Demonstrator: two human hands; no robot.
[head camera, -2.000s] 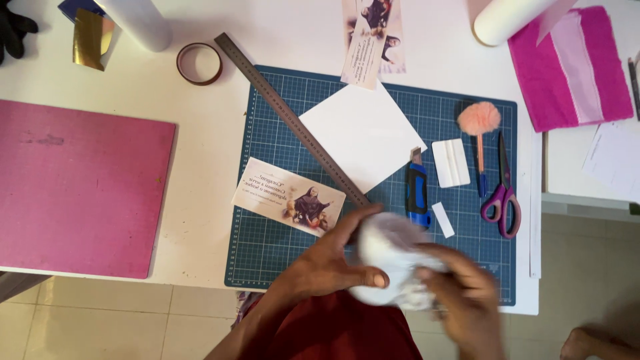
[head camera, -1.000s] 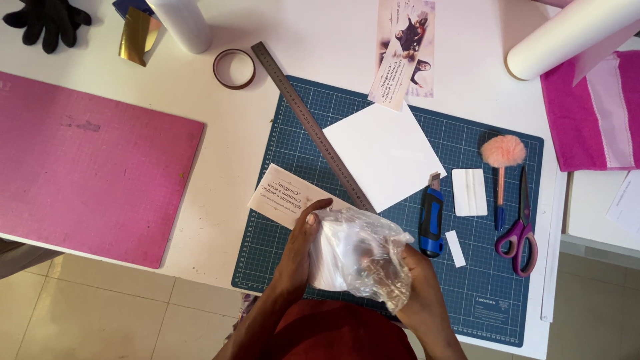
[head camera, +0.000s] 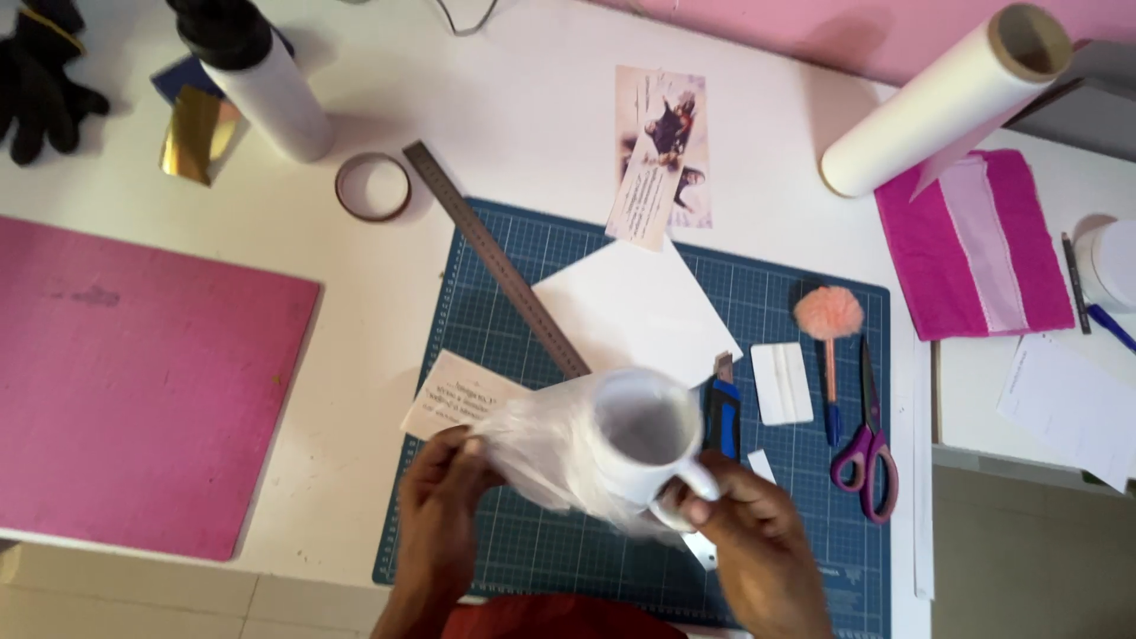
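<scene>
A white mug (head camera: 643, 444) is held over the blue cutting mat (head camera: 532, 568), its open top facing the camera. My right hand (head camera: 754, 541) grips it by the handle. A clear plastic bag (head camera: 541, 444) hangs around the mug's left side, its end pinched by my left hand (head camera: 444, 506). Under and beyond the mug lie a metal ruler (head camera: 497, 257), a white sheet (head camera: 635, 315) and a printed strip (head camera: 461, 390). The blue snap-off utility knife (head camera: 723, 413) lies just beyond my right hand, partly hidden. A white squeegee card (head camera: 781, 383) is beside it.
Scissors (head camera: 865, 461) and a pompom pen (head camera: 830, 355) lie at the mat's right. Farther out are a pink board (head camera: 142, 382), a tape roll (head camera: 373, 186), a white bottle (head camera: 275, 98), printed strips (head camera: 661, 151), a white roll (head camera: 932, 106) and a pink towel (head camera: 985, 244).
The mug, wrapped in the bag a second ago, now shows uncovered at its rim and handle. My left hand has moved left with the bag's end. The view has shifted.
</scene>
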